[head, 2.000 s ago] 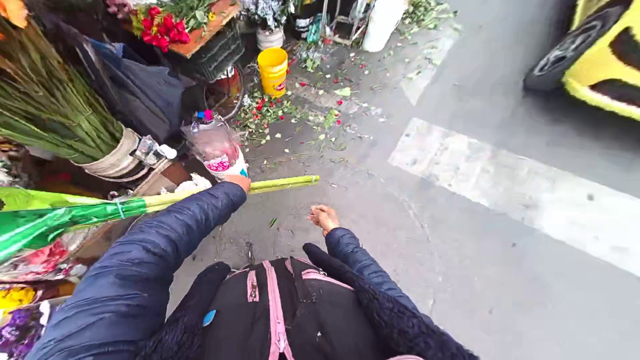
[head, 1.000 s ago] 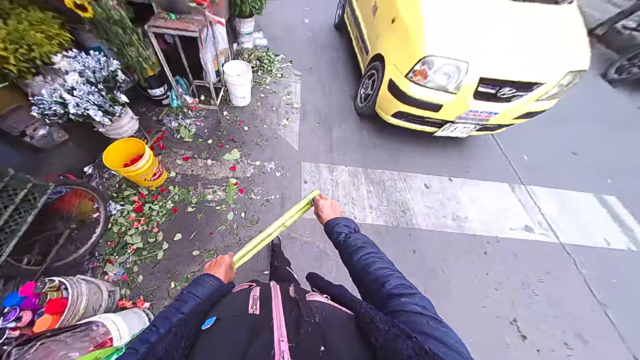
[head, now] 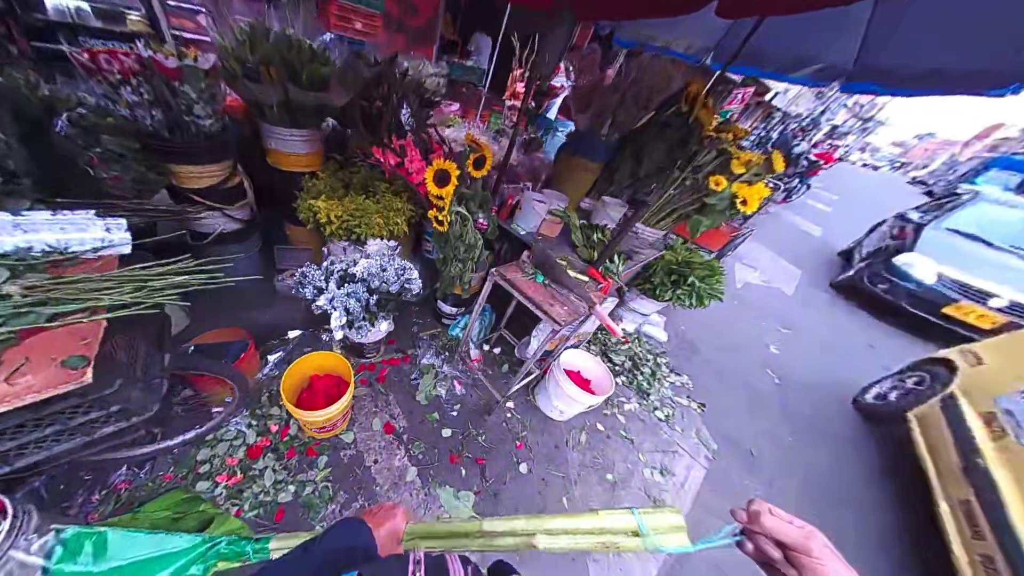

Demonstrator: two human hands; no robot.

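Observation:
At the bottom of the head view my left hand is closed around a bundle of thick pale green plant stalks. Green plastic wrapping and a broad leaf lie toward the bundle's left end. Turquoise string loops round the stalks near their cut right end. My right hand, just right of that end, pinches the string between thumb and fingers, apart from the stalks.
Ahead stand a yellow bucket and a white bucket, both with red petals, by a small wooden table. Leaves and petals litter the pavement. Potted flowers fill the stall behind. A yellow car and a dark car are at right.
My right hand held the stalks' far end a second ago; now it grips turquoise string beside them. The view has swung up toward the flower stall.

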